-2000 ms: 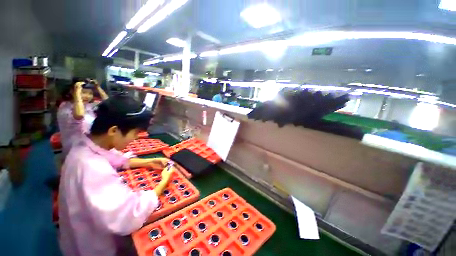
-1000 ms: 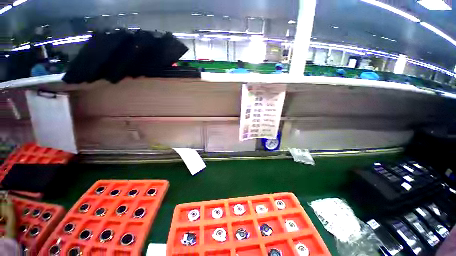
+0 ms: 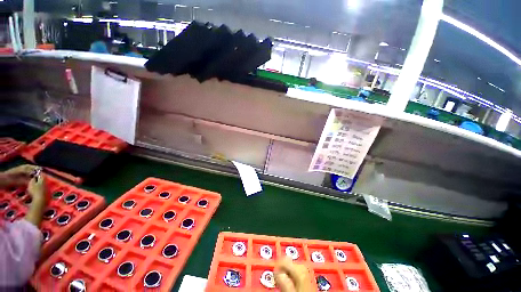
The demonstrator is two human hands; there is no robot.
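Note:
A red tray (image 3: 225,242) with square pockets lies in front of me, cut off by the bottom edge. It holds watch heads; the back row shows pale faces (image 3: 239,248), and some in the row before it are dark (image 3: 232,278). My right hand (image 3: 292,276) is over the middle of this tray, blurred and cut off by the bottom edge. Its fingertips are at a pocket in the second row; whether they hold a watch head cannot be told. My left hand is not in view.
A second red tray (image 3: 184,225) holds dark-faced watch heads. Further left, another person's hands (image 3: 35,179) work over a red tray. Behind are a black slab (image 3: 74,157), a clipboard (image 3: 115,102) and a white slip (image 3: 247,178). Right: a clear bag (image 3: 404,278) and black trays (image 3: 477,254).
The view swung right from the neighbouring worker, then partly back left. My right hand has come in over the front tray, where no hand showed a second ago.

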